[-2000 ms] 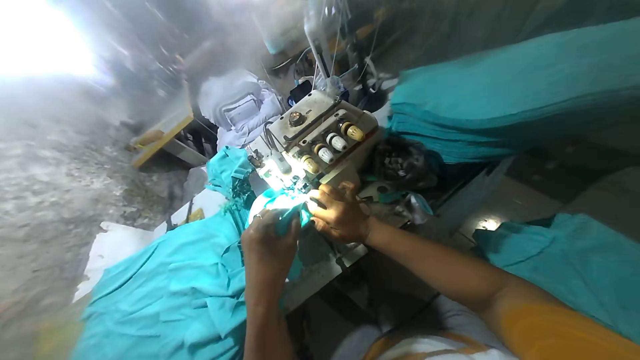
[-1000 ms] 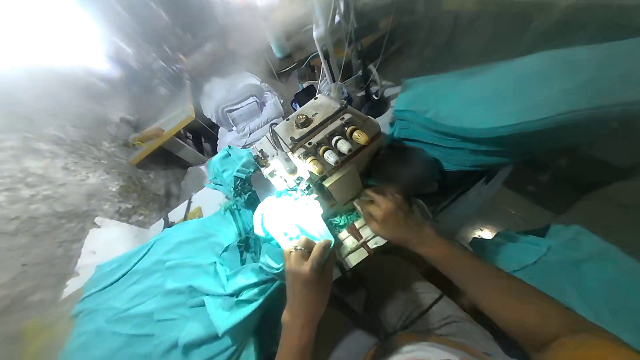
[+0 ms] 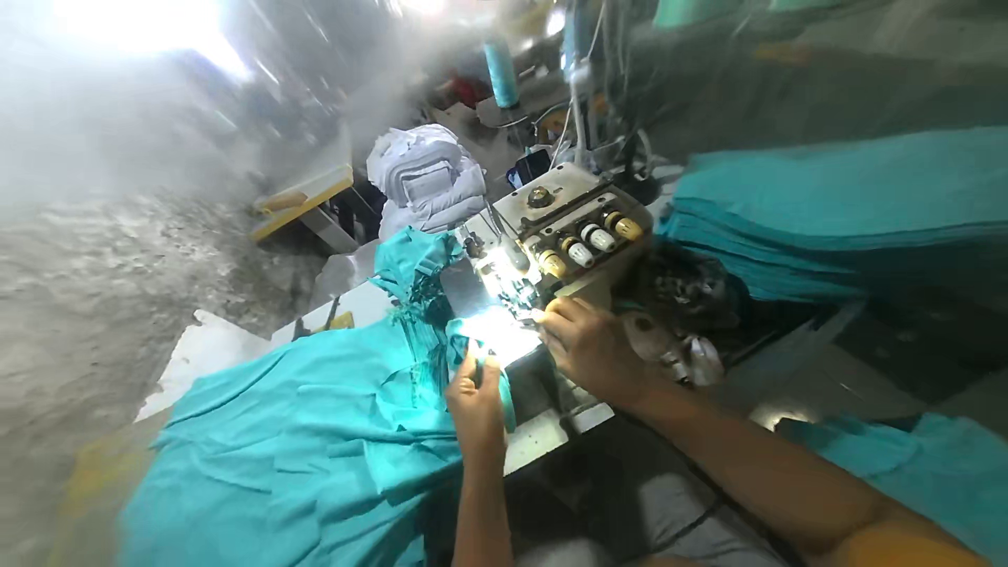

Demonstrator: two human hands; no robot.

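Note:
An overlock sewing machine [image 3: 567, 228] with several tension dials stands at the middle, its lamp glaring over the needle area. My left hand [image 3: 476, 394] pinches a narrow strip of turquoise fabric [image 3: 508, 398] just in front of the bright plate. To the right, my right hand [image 3: 587, 346] is bent close against the presser foot area; its fingertips are near the needle, and whether they hold anything is unclear in the glare. A large heap of turquoise cloth [image 3: 315, 441] lies left of my left hand, with a gathered bunch [image 3: 413, 264] behind it.
Folded white fabric [image 3: 429, 177] is stacked behind the machine. Layered turquoise cloth [image 3: 835, 213] lies at the right, with more turquoise cloth [image 3: 913, 465] lower right. A turquoise thread cone [image 3: 501, 75] stands at the back. A dark bag-like bundle [image 3: 689, 287] sits right of the machine.
One second ago my right hand was farther right of the needle area; now it is close to it. The bright cloth spread at my left hand then is now a narrow strip in its fingers.

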